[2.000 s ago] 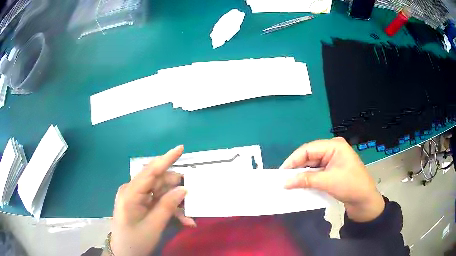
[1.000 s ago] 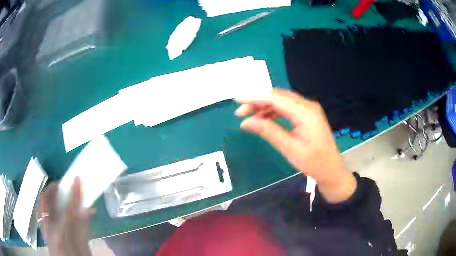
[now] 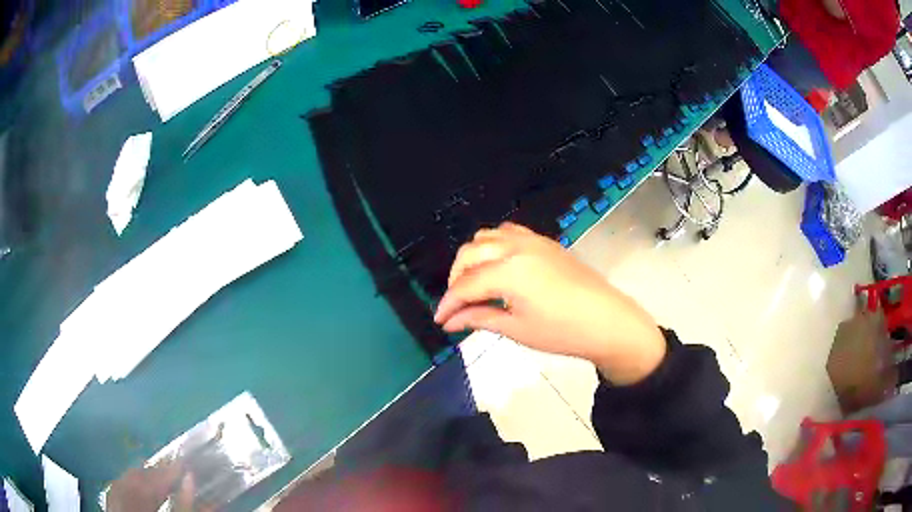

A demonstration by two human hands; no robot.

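The row of black bands [image 3: 470,130] lies as a broad dark sheet, with small blue end pieces [image 3: 605,195] along the table edge. One or two bands at its left side lie slightly apart. My right hand [image 3: 530,295] is over the near left end of the row, fingers bent and close together; whether they grip a band is hidden. My left hand [image 3: 155,490] is blurred and cut off at the lower left, over the clear bag [image 3: 225,450]; its hold cannot be told. Fanned white cards [image 3: 170,280] lie on the green mat.
Tweezers [image 3: 232,110], scrap paper [image 3: 128,183] and more white cards [image 3: 215,55] lie at the back left, before blue parts bins [image 3: 90,60]. Beyond the table edge are a wheeled stool base [image 3: 690,190], a blue basket [image 3: 785,125], a red stool [image 3: 830,465] and a person's red sleeve [image 3: 850,35].
The view has swung right. My right hand has moved from the white cards to the black bands' near end. My left hand has moved from beside the clear bag to over it; its white card no longer shows.
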